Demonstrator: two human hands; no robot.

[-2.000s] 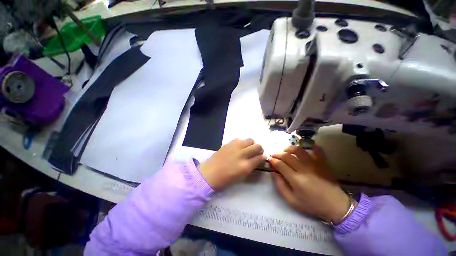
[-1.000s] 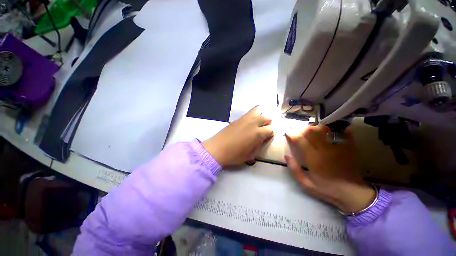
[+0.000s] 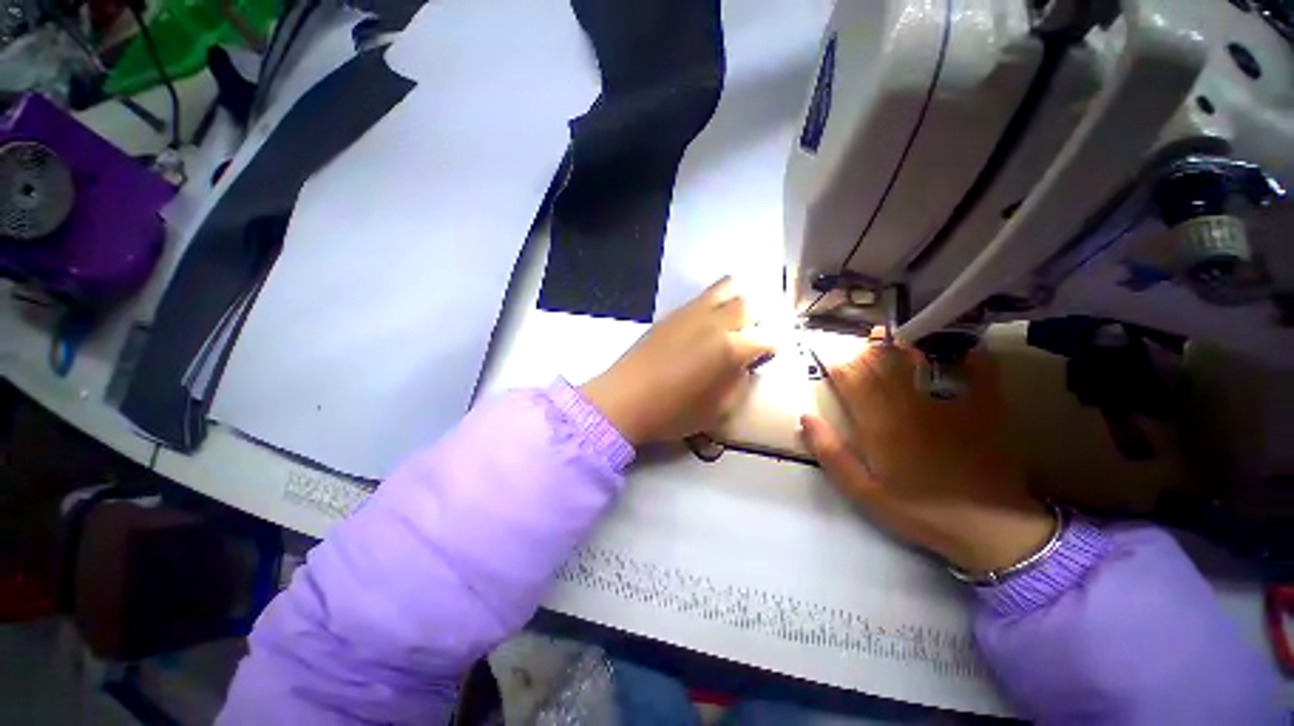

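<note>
The white sewing machine [image 3: 908,170] stands right of centre, its needle area [image 3: 812,329] glaring under the lamp. My left hand [image 3: 684,366] lies left of the needle, fingertips near the presser foot. My right hand [image 3: 937,447] lies right of the needle, fingers spread, partly in the machine's shadow. Glare and my fingers hide whether either hand grips cloth. A black panel [image 3: 610,234] lies behind my left hand. A large pale panel [image 3: 383,255] lies on a stack to the left, with dark layers [image 3: 234,263] beside it.
A purple machine end [image 3: 85,206] is at far left, a green basket [image 3: 185,43] behind it. Ruler marks [image 3: 752,610] run along the white table's front edge. A red loop handle [image 3: 1280,617] is at the right rim. A dark clump [image 3: 1121,383] lies behind my right hand.
The view has shifted closer to the machine. The black panel's near end has moved slightly back, away from me. My hands stay beside the needle; my right hand's fingers have spread from my left hand.
</note>
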